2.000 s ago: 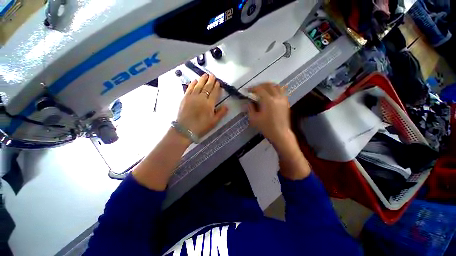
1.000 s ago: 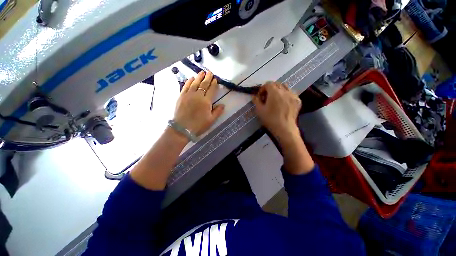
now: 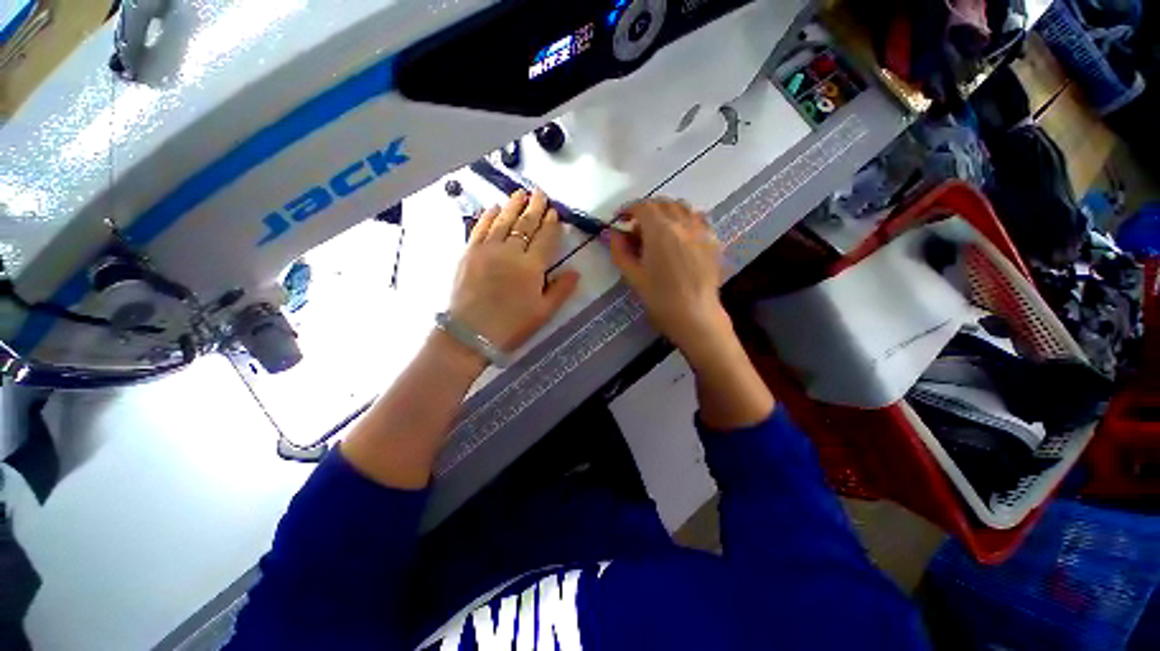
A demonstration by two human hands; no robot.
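A dark, finger-thick fuzzy strip [image 3: 580, 220] lies on the white table of the sewing machine [image 3: 318, 191], right of the machine's lit area. My left hand [image 3: 506, 274] lies flat, palm down, with its fingertips at the left part of the strip; what is under the palm is hidden. My right hand [image 3: 672, 265] pinches the right end of the strip between thumb and fingers, with a small pale bit showing at the fingertips. The two hands are a short way apart.
The ruler-marked grey table edge [image 3: 547, 369] runs in front of my wrists. Small dark knobs [image 3: 551, 136] stand behind the strip. A red and white basket [image 3: 986, 509] with pale and black pieces is at the right. A small parts tray [image 3: 814, 87] is at the far corner.
My right hand first moved outward, pulling the strip longer, then came back in toward my left hand. My left hand stayed in nearly the same place.
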